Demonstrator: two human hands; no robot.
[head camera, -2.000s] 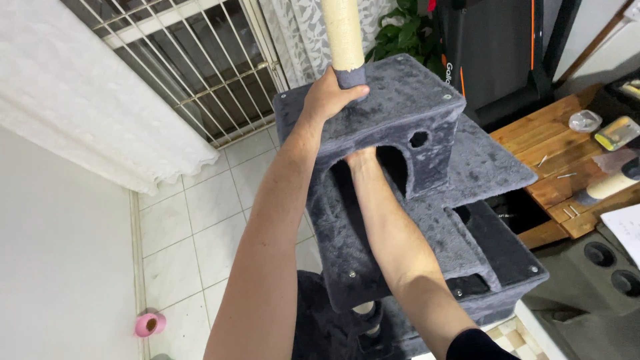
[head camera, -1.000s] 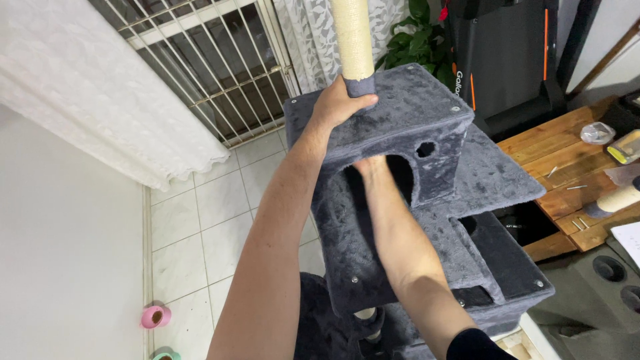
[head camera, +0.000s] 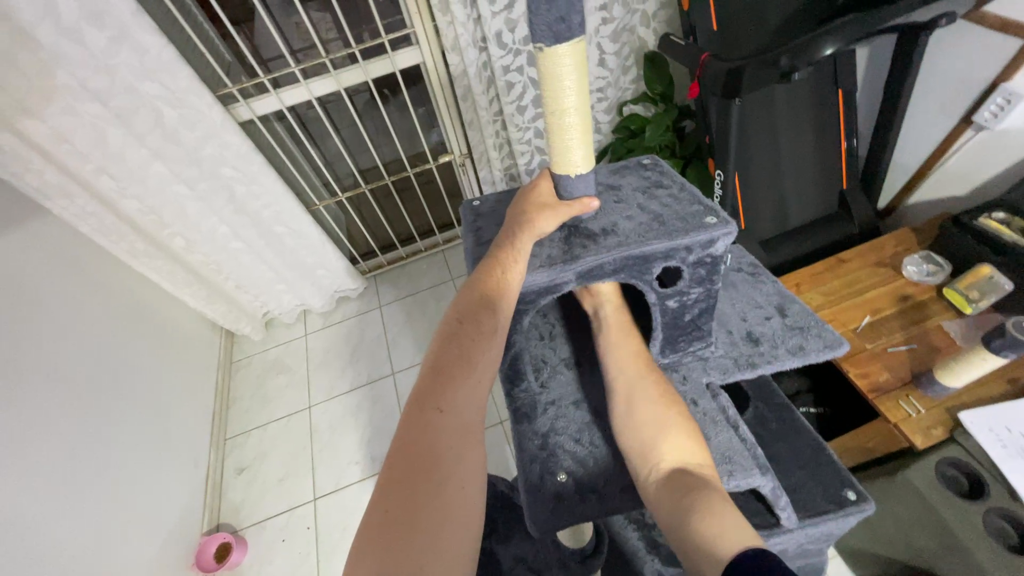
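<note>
A gray plush cat tree (head camera: 560, 400) with stacked platforms fills the middle. On the top of its box-shaped house (head camera: 640, 200) stands a sisal-wrapped post (head camera: 566, 112) with gray plush ends. My left hand (head camera: 548, 206) is wrapped around the post's lower end, its thumb across the front. My right hand (head camera: 598, 294) reaches through the arched opening of the house, under the roof panel; its fingers are hidden inside, so what they touch cannot be seen.
On the right, a wooden table (head camera: 848, 280) holds another sisal post (head camera: 964, 364), small metal parts and plastic containers. A treadmill (head camera: 784, 144) and a leafy plant (head camera: 660, 120) stand behind. A pink bowl (head camera: 220, 552) is on the tiled floor, lower left.
Both hands keep their places, the left at the post and the right inside the house. Nothing has plainly been taken hold of or let go.
</note>
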